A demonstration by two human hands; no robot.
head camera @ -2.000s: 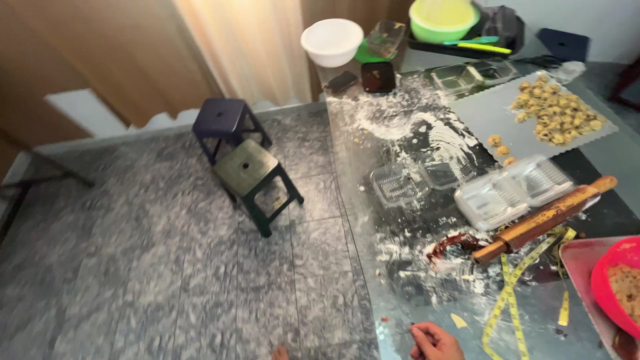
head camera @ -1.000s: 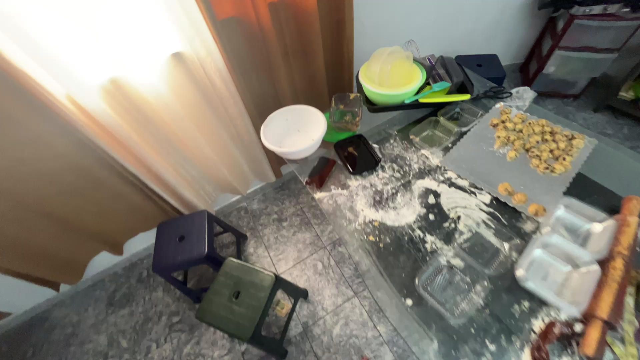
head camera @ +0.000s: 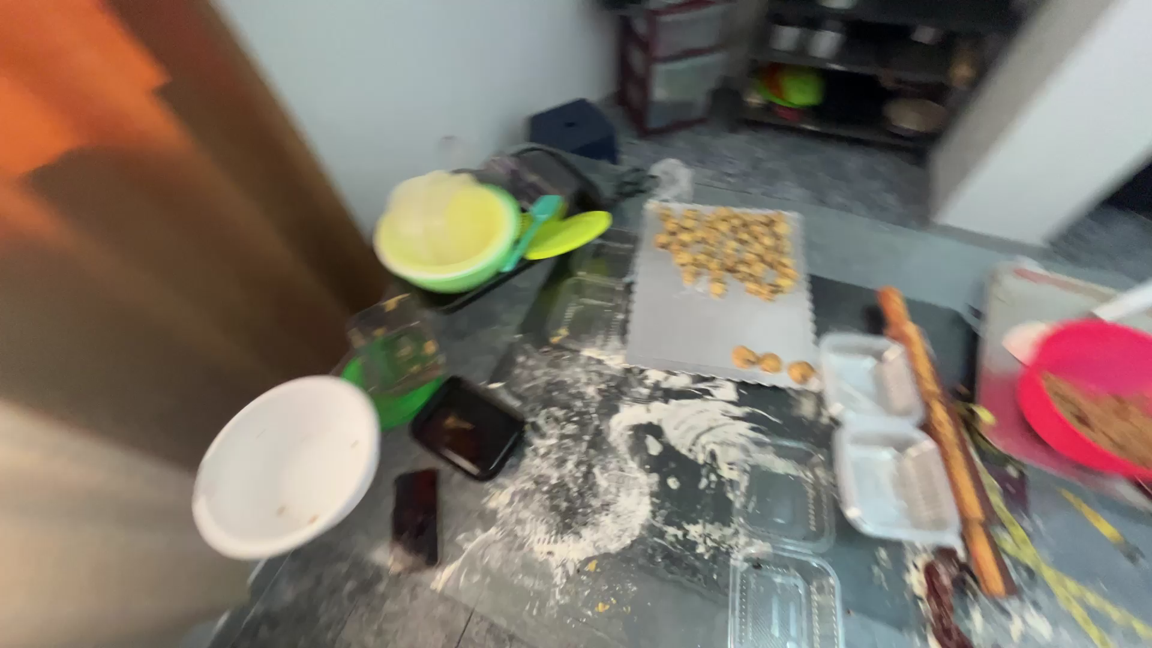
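Neither of my hands shows in the head view now. Many small dough balls [head camera: 729, 243] lie on a grey scalloped-edge mat [head camera: 684, 328], with several larger ones near its front edge. White flour [head camera: 621, 486] is spread over the dark tabletop. Right of it sit an open foam container [head camera: 895, 481], a wooden rolling pin [head camera: 945, 441] and a clear plastic container [head camera: 785, 598]. A pink bowl [head camera: 1062, 360] holding a brown mixture rests on a tray [head camera: 999, 378] at the right. A yellow measuring tape [head camera: 1035, 562] lies near the rolling pin.
A white bowl [head camera: 288, 468] stands at the table's left corner, near a black plastic tray [head camera: 468, 427] and a dark phone-like object [head camera: 416, 520]. Yellow and green bowls [head camera: 450, 234] are stacked farther back. A brown curtain [head camera: 207, 225] hangs at the left; shelves [head camera: 855, 72] stand behind.
The view has swung right and toward the far side of the table. A hand seen at the table's near edge two seconds ago is out of view. The stools have left the view.
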